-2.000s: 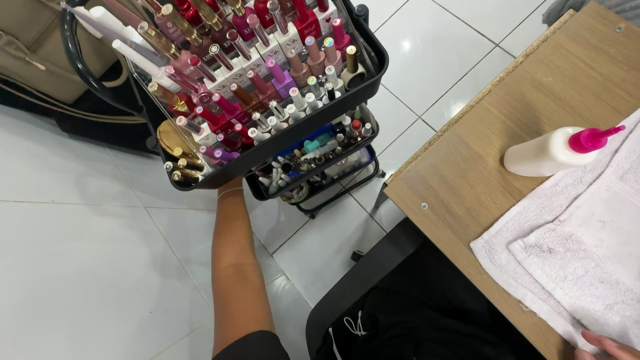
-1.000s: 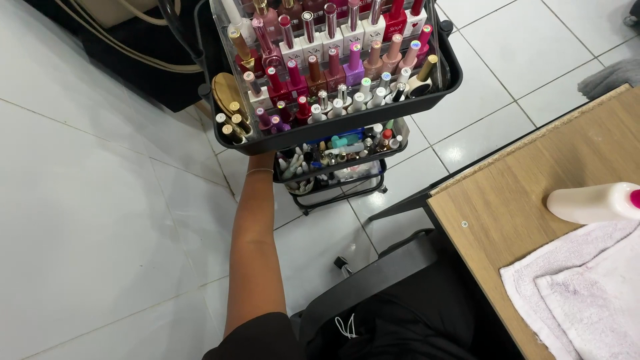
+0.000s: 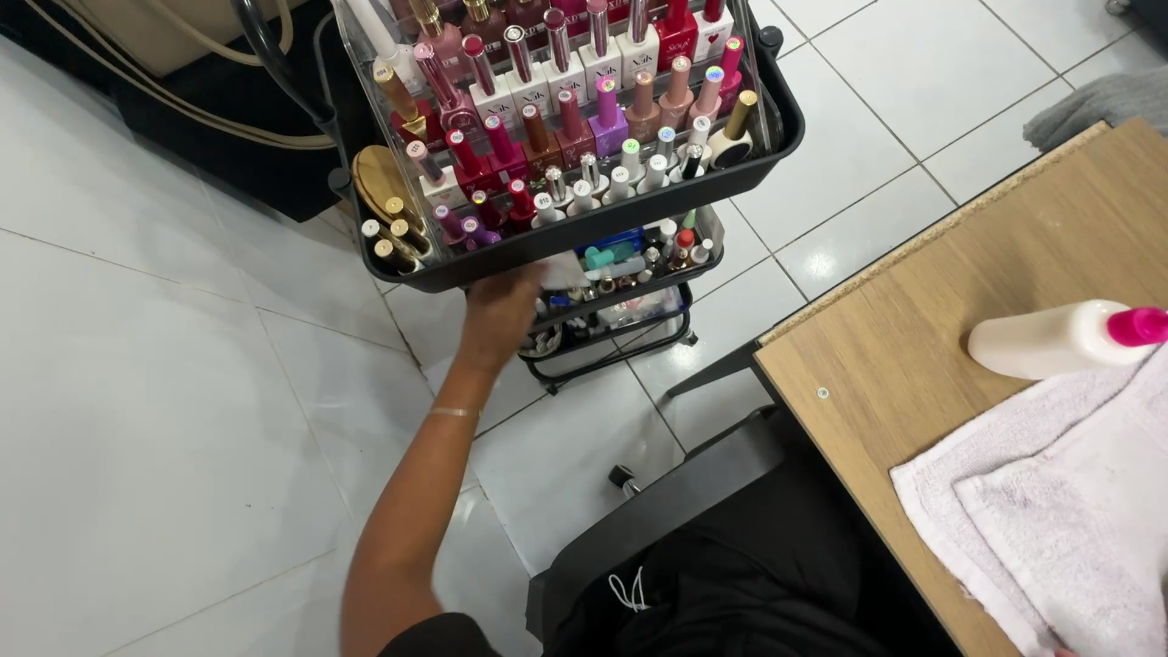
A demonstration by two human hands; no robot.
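Observation:
My left hand is at the middle tier of a black trolley, just below the front wall of its top tray. Its fingers are at a small white piece, perhaps a wipe or paper, and seem closed on it. Nail polish bottles in rows, among them a purple one, fill the top tray. Small bottles and a teal item lie in the middle tier. Of my right hand, at most a sliver of fingertip shows at the bottom edge, by the folded white towel; what it does is hidden.
A wooden table stands at the right, with a white bottle with a pink cap beside the towel. The black armrest of a chair lies between table and trolley. Grey cloth is behind the table. Tan and black upholstery borders the trolley's left.
My left hand, hidden beneath the top tray before, now shows at the middle tier with the white piece. The view has shifted, and the fingers seen by the towel earlier are nearly out of frame.

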